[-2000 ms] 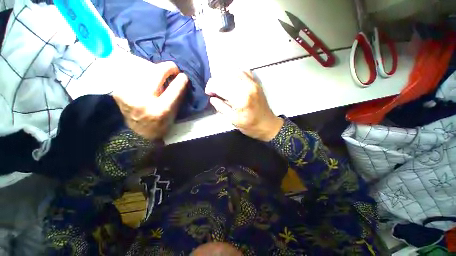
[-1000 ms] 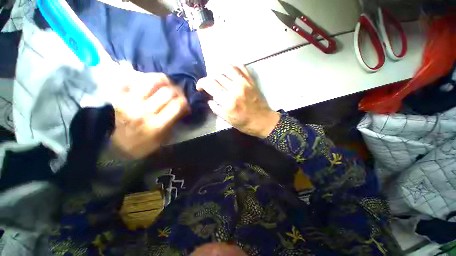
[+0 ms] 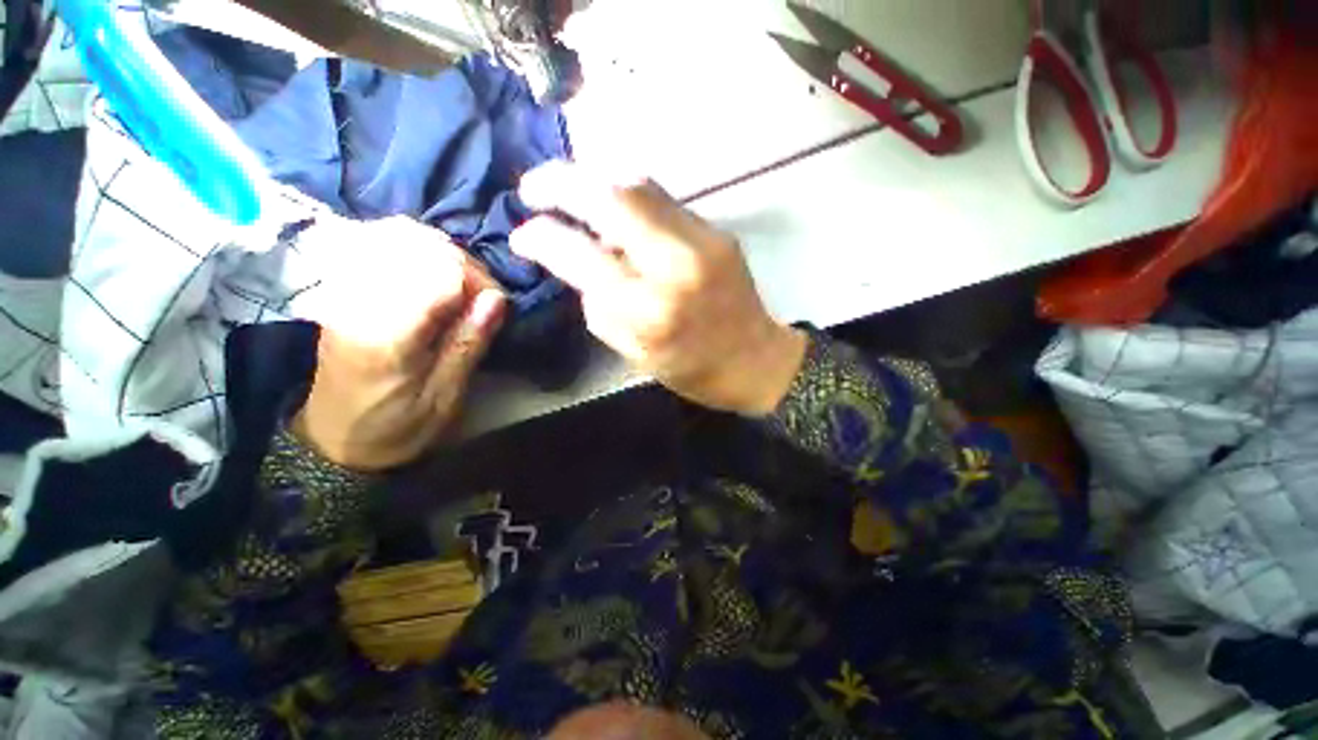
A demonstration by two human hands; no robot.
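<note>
Navy shell fabric [image 3: 390,138] lies bunched on the white machine table, left of the presser foot area [image 3: 542,36]. My left hand [image 3: 398,325] is closed on the fabric's near edge, fingertips pinched. My right hand [image 3: 658,282] is beside it at the fabric's right edge, fingers curled with thumb and fingertips at the cloth; glare hides whether they pinch it. White quilted lining [image 3: 152,275] with dark lines lies left of my left hand, with dark cloth attached or overlapping.
Red thread snips [image 3: 903,101] and red-and-white scissors [image 3: 1070,130] lie on the table [image 3: 810,217] at right. A bright blue bar [image 3: 166,123] is above my left hand. An orange-red plastic sheet [image 3: 1156,268] hangs at the right edge, above quilted pieces [image 3: 1200,434].
My right hand has shifted left and its fingers have curled. The navy fabric between the hands has shifted left. The view has shifted, so the machine head and tools sit elsewhere in frame.
</note>
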